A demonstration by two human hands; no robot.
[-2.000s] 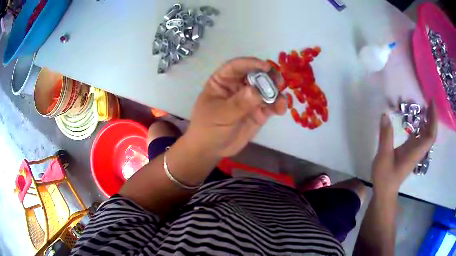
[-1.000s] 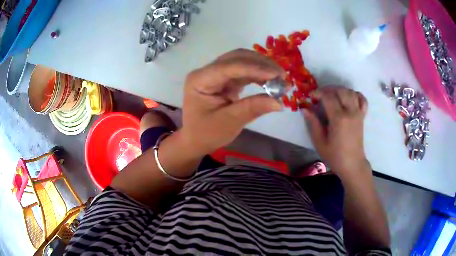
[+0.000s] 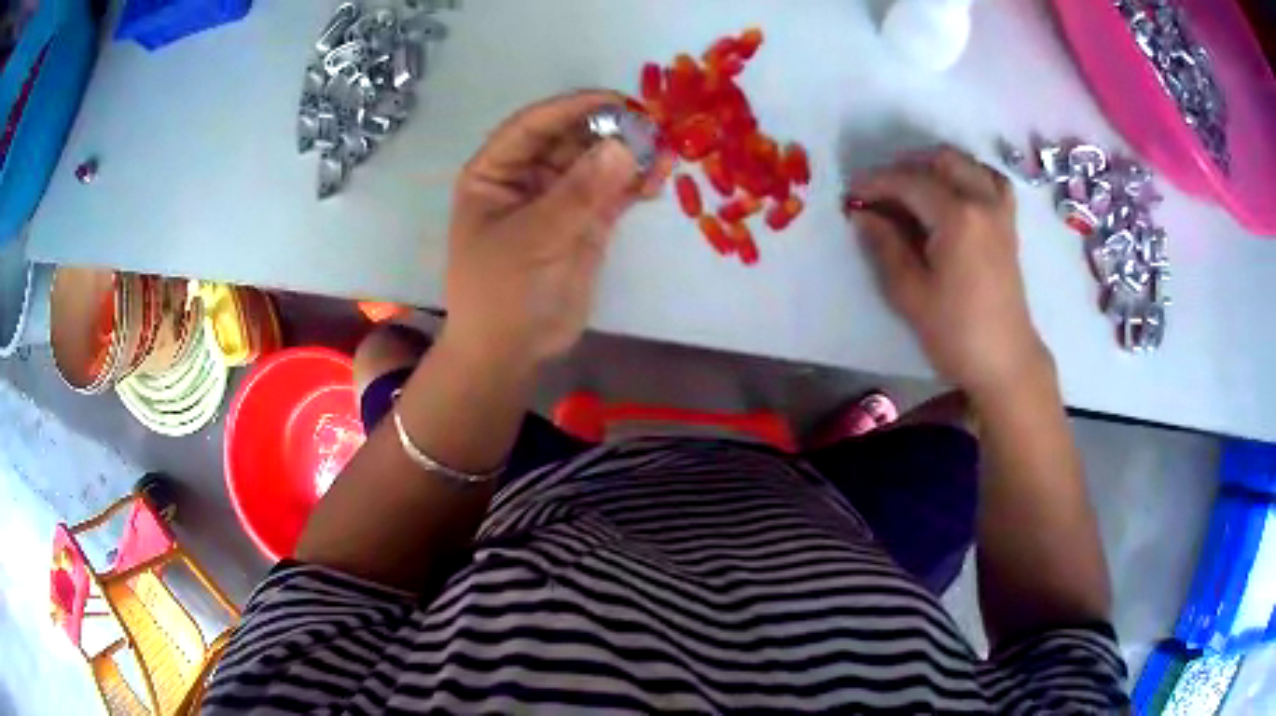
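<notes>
My left hand is raised left of the red stones and holds a silver metal setting between thumb and fingers. My right hand is over the table right of the stones, fingers bent, with a small dark red piece at the fingertips, likely a stone. The loose red-orange stones lie in a pile between the hands. A pile of silver settings lies at the left. Another silver pile, with a little red showing, lies at the right.
A white bottle is at the far edge of view. A pink basin of silver pieces is at the right. A blue tray and light-blue basin are at the left. A red basin is on the floor.
My right hand has moved from beyond the stones to their right edge, and now has a small red piece at its fingertips. My left hand still holds the setting. The view has shifted.
</notes>
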